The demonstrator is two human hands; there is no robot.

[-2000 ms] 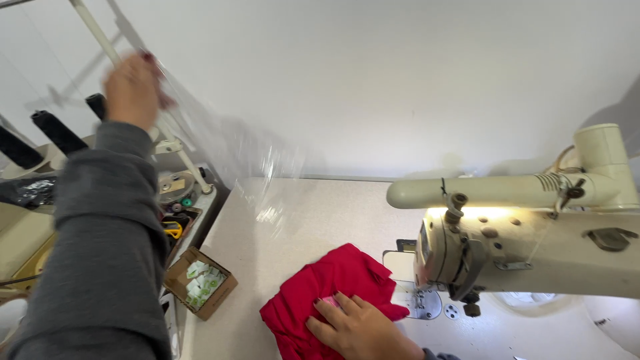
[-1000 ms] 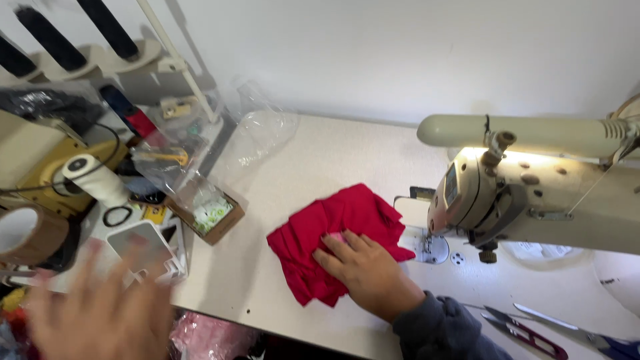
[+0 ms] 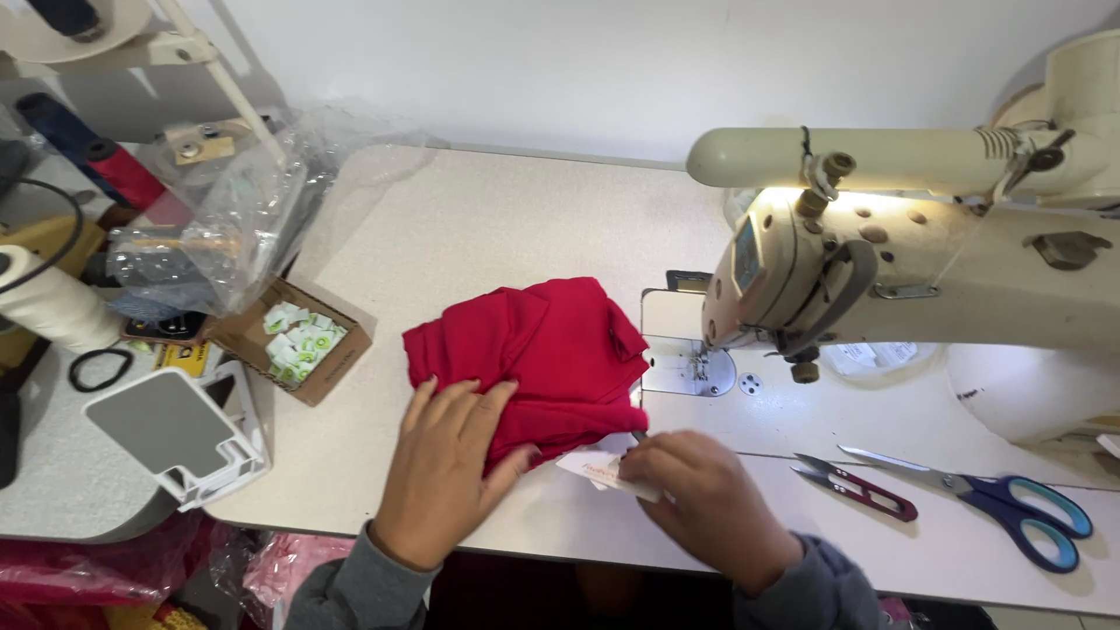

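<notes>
A bunched piece of red fabric [image 3: 542,350] lies on the white sewing table, just left of the needle plate of an industrial sewing machine [image 3: 875,271]. Spread over its lower left edge is my left hand [image 3: 455,464], palm down with fingers apart. My right hand [image 3: 700,499], at the fabric's lower right corner, pinches a white paper tag [image 3: 604,471] that bears printing. A small dark item shows above those fingertips, partly hidden. What joins the tag to the fabric cannot be made out.
Red-handled thread snips [image 3: 862,492] and blue-handled scissors [image 3: 997,499] lie at the right. At the left are a cardboard box [image 3: 328,363] of small white-green labels, clear plastic film [image 3: 262,210], a white folding stand [image 3: 175,429] and a white thread cone [image 3: 52,297]. The table's front edge runs beneath my wrists.
My left hand has come from the left side onto the red fabric. My right hand has left the fabric's middle for its lower right corner, where it now pinches the tag.
</notes>
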